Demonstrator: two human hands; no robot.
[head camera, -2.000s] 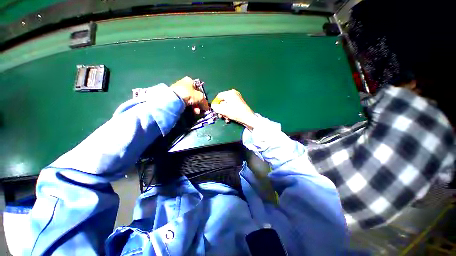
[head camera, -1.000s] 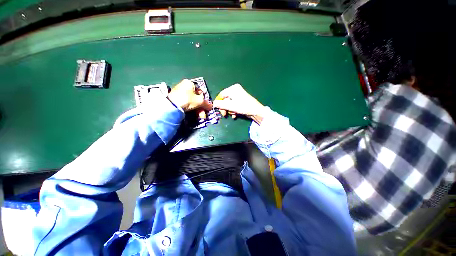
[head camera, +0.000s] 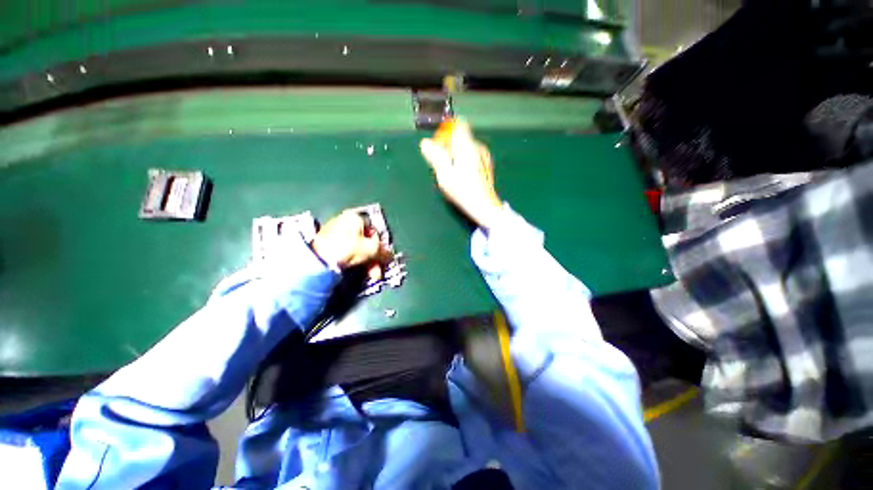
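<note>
My left hand (head camera: 347, 241) is over the grey slotted metal block (head camera: 375, 220) at the bench's front middle and holds black cables there; the fingers cover much of the block. Pale cable ends (head camera: 392, 273) show just right of and below the fingers. Black cables (head camera: 330, 308) run down from the hand to my lap. My right hand (head camera: 462, 167) is raised forward toward the bench's far edge, blurred, with an orange patch on its fingers. It is just below a dark grey block (head camera: 432, 108) on the raised green strip; I cannot tell if they touch.
A pale frame block (head camera: 283, 230) lies beside my left wrist. Another grey block (head camera: 174, 195) sits further left on the green bench (head camera: 86, 268). A person in a checked shirt (head camera: 775, 297) sits at the right, near a dark hanging mass (head camera: 727, 105).
My right hand has left the slotted block and moved forward. My left hand has stayed at the block. On the raised strip, a block showed at far left, then further right, and now near my right hand.
</note>
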